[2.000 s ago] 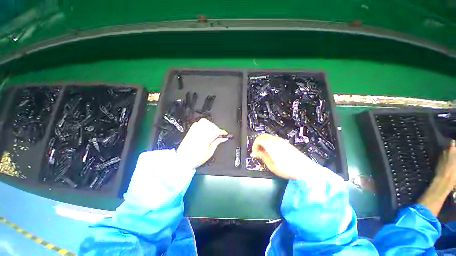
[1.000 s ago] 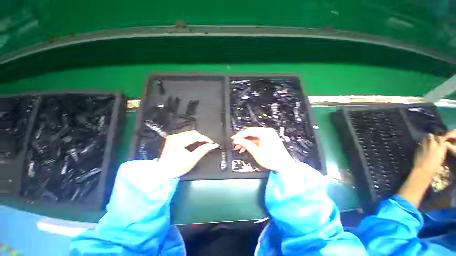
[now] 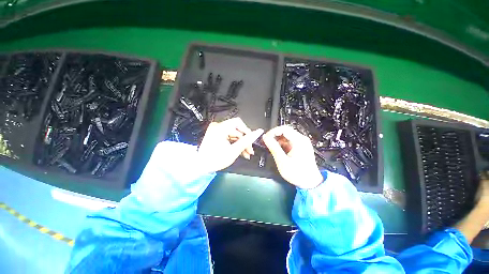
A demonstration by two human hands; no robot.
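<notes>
My left hand (image 3: 221, 145) and my right hand (image 3: 295, 156) meet fingertip to fingertip over the near part of the divided parts tray (image 3: 244, 69), by its divider. A small black plastic part (image 3: 259, 143) shows at the left fingertips, mostly hidden. The right thumb and index finger are pinched beside it; whether they hold a tiny piece cannot be seen. Loose black parts (image 3: 187, 109) lie spread in the tray's left half. A dense heap of glossy black parts (image 3: 335, 107) fills the right half.
The left parts tray (image 3: 140, 123) holds loose black parts, with pale gold bits at far left. The right parts tray (image 3: 415, 171) has black parts in close rows. Another person's hand (image 3: 477, 206) and blue sleeve reach in at the right. A green surface runs beyond the trays.
My hands have come together at the fingertips; the right hand has left the near edge of the right compartment. The view has shifted and tilted.
</notes>
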